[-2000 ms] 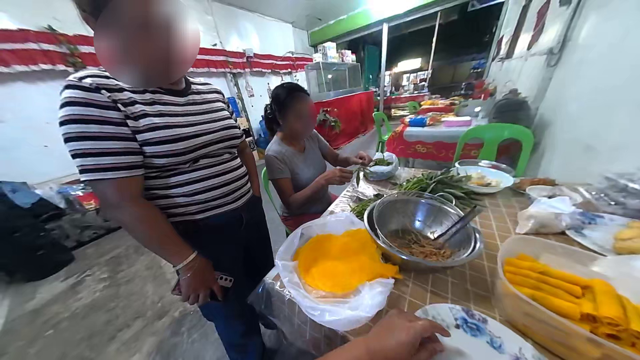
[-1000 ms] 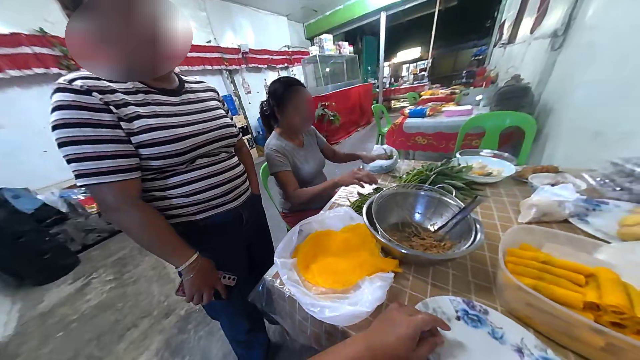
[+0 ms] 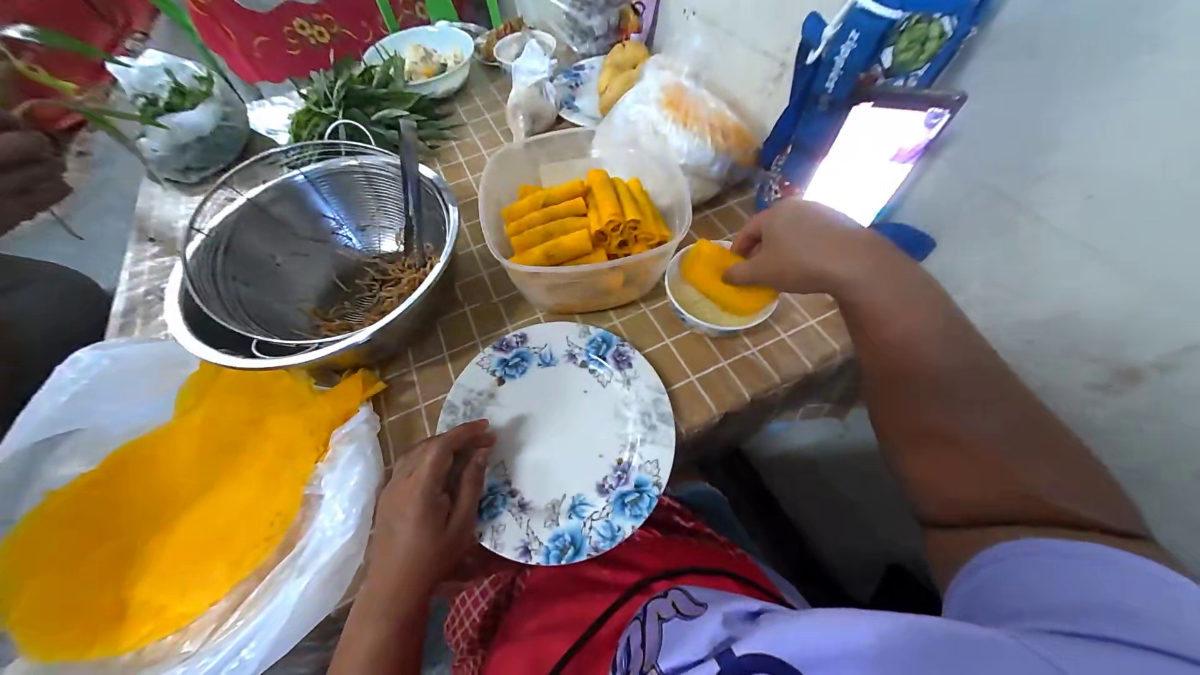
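Observation:
My left hand (image 3: 441, 502) rests at the left rim of a floral plate (image 3: 553, 441) and holds nothing. At the right, my right hand (image 3: 797, 248) pinches a yellow spring roll (image 3: 722, 281) over a small bowl of pale liquid (image 3: 703, 309). Yellow rolls (image 3: 586, 220) lie stacked in a clear plastic container (image 3: 572, 291) behind the plate. Left of it, a metal strainer (image 3: 272, 234) sits in a steel bowl (image 3: 178, 309), with brown shredded filling (image 3: 380, 286) and a utensil (image 3: 410, 187). Yellow wrappers (image 3: 178, 506) lie on a white plastic bag (image 3: 347, 497) at the left.
Green leafy vegetables (image 3: 366, 108) and a bowl of food (image 3: 450, 70) stand farther back on the tiled table (image 3: 469, 291). A lit phone (image 3: 877, 155) leans by a blue package (image 3: 844, 56) at the right. Another person's hand (image 3: 28, 169) is at the far left.
The view has swung down and right. My right hand, out of frame before, now shows at the small bowl with a yellow roll. My left hand remains at the plate.

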